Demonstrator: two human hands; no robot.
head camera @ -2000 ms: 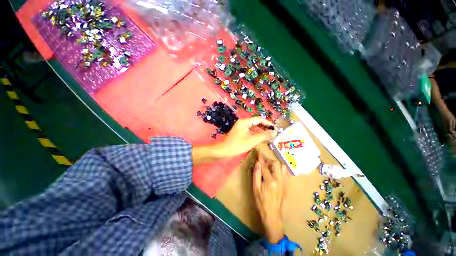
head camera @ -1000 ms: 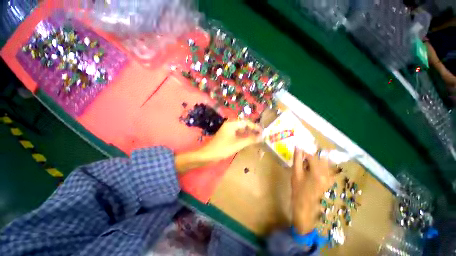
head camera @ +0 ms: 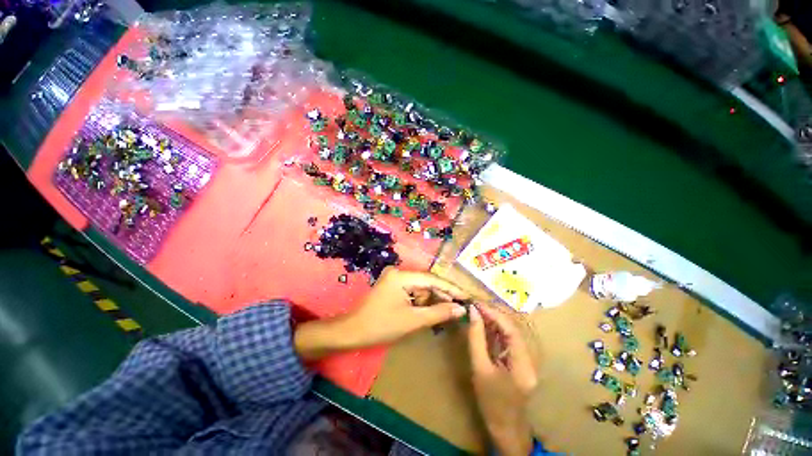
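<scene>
My left hand and my right hand meet at the fingertips over the tan board. A tiny dark part shows between the fingertips; its details are too small to tell, and the fingers partly hide it. A heap of small black plastic parts lies on the red mat, just beyond my left hand. Many green, silver and black board modules lie behind the heap. A scattered group of joined units lies on the tan board to the right of my right hand.
A white card and a small white bottle lie behind my hands. A pink-purple tray with mixed parts is at left. Clear blister trays lie at the back left. A white rail edges the board.
My right hand moved right over the card and joined units, then came back to meet my left hand at the fingertips. The camera view has shifted.
</scene>
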